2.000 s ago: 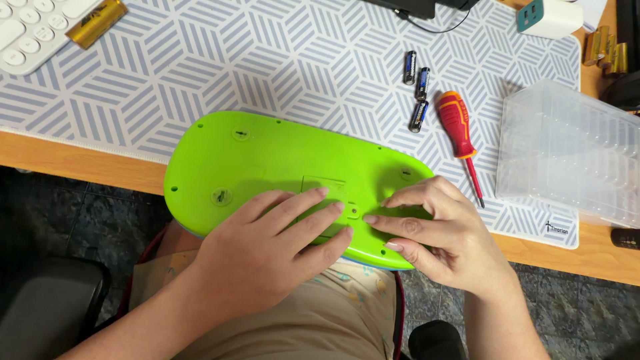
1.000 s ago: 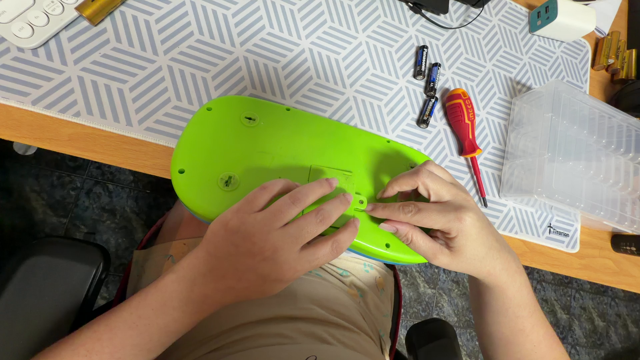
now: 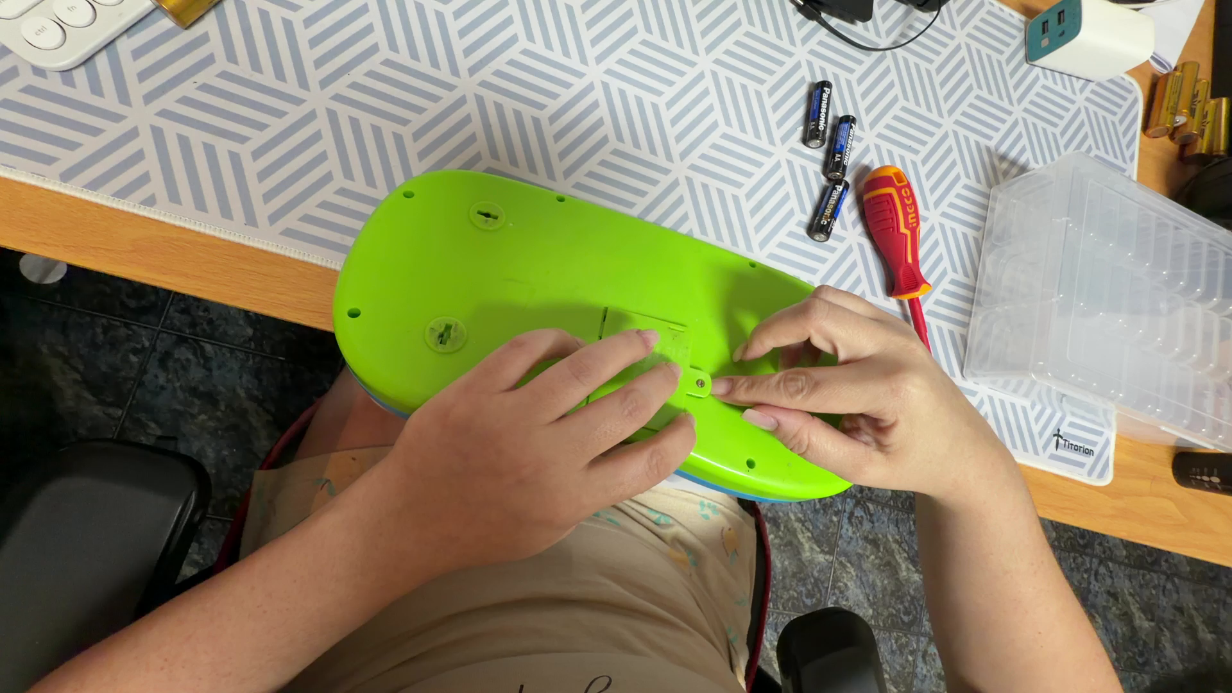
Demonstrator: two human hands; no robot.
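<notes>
A bright green plastic casing, rounded at its ends, rests across my lap and the desk edge with its screw-holed side up. Its battery cover has a tab with a small screw. Spread over that cover, my left hand presses with its fingertips, partly hiding it. My right hand touches the casing beside the tab with one fingertip, the other fingers curled and apart. Several dark cylindrical batteries lie on the desk mat beyond. Right of them is a red and orange screwdriver, its tip hidden behind my right hand.
A clear plastic compartment box stands on the right of the patterned desk mat. Gold-coloured batteries and a white and teal charger are at the upper right. A white keyboard occupies the upper left corner, and a black armrest is at lower left.
</notes>
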